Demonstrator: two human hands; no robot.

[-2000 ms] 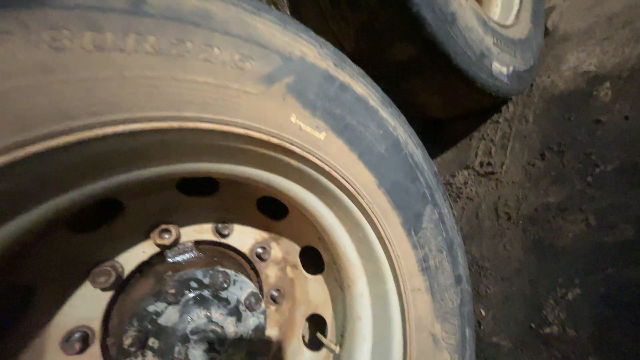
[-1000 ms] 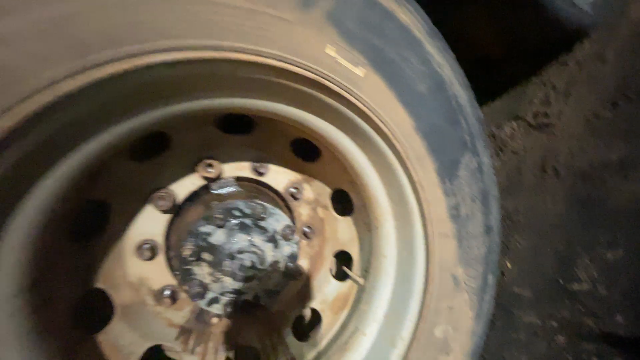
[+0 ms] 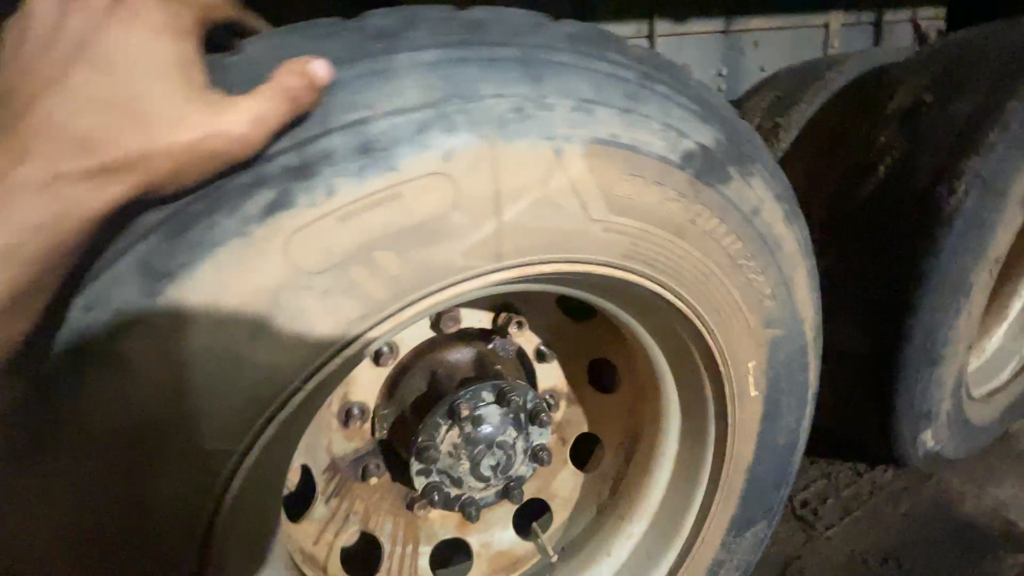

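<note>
At the upper left is my left hand, with its back up and its thumb spread to the right. It is over the tread shoulder of a large, dusty truck tyre; whether it presses on the rubber I cannot tell. Below it, the pale steel wheel rim surrounds a dark, greasy hub with a ring of bolts. Several wheel nuts sit on studs around the hub. A valve stem sticks out by a round hole in the disc. My right hand is out of view.
Another truck wheel stands close on the right, with a dark gap between the tyres. A pale metal panel runs behind at the top. Rough, dark soil lies at the lower right. A shadow covers the tyre's left side.
My left hand has come into view at the upper left. The view has shifted, and now takes in the top of the tyre and the neighbouring wheel.
</note>
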